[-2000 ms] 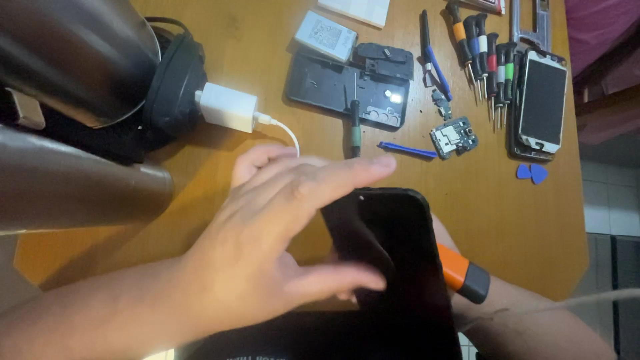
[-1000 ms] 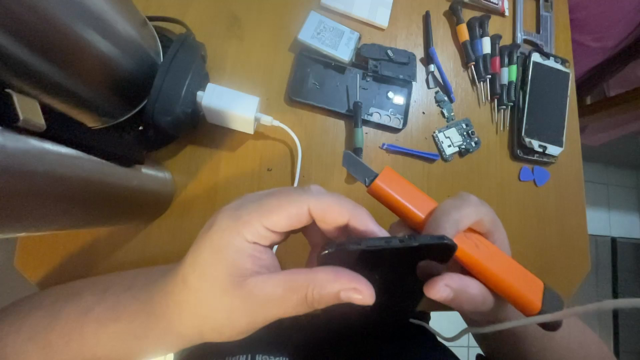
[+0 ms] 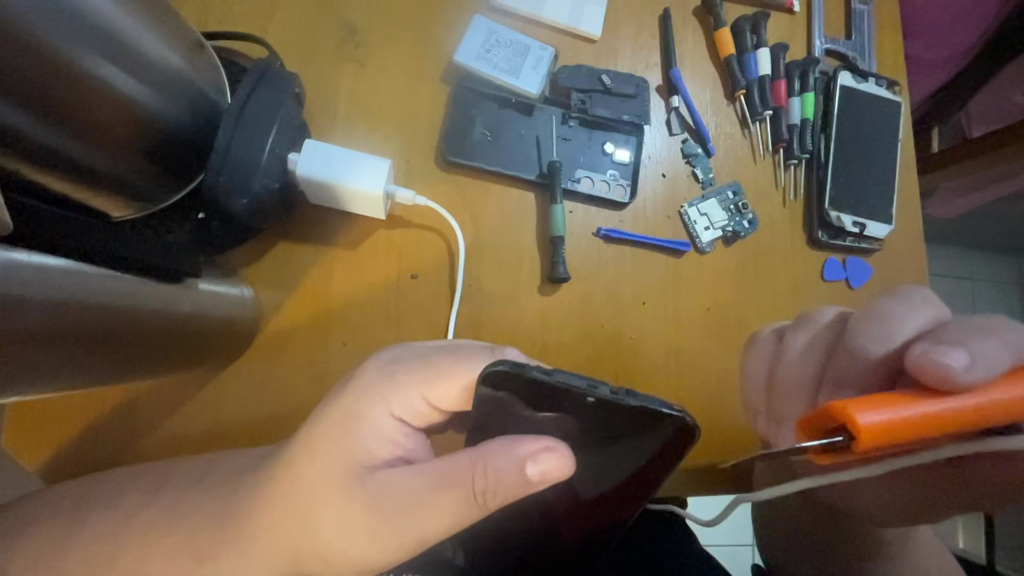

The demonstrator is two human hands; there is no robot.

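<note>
My left hand (image 3: 432, 448) grips a black smartphone (image 3: 584, 448) at its left side, thumb across the dark screen and the phone's edge tilted up toward the camera. My right hand (image 3: 872, 376) is at the right, shut on an orange utility knife (image 3: 920, 412) whose thin blade (image 3: 784, 452) points left toward the phone without touching it. A white cable (image 3: 808, 484) runs beneath the knife; its far ends are hidden. The phone's lower part lies partly out of the light, and its back is hidden.
Beyond my hands lie an opened phone housing (image 3: 512, 140), a battery (image 3: 504, 56), a green-banded screwdriver (image 3: 557, 216), a blue pry tool (image 3: 644, 240), a circuit board (image 3: 718, 218), several screwdrivers (image 3: 780, 88), a white-framed phone screen (image 3: 864, 152) and blue picks (image 3: 858, 273). A white charger (image 3: 344, 178) is plugged in at left.
The right hand has moved away from the phone to the right with the orange knife, whose blade now points left. The phone, still in the left hand, is tilted differently.
</note>
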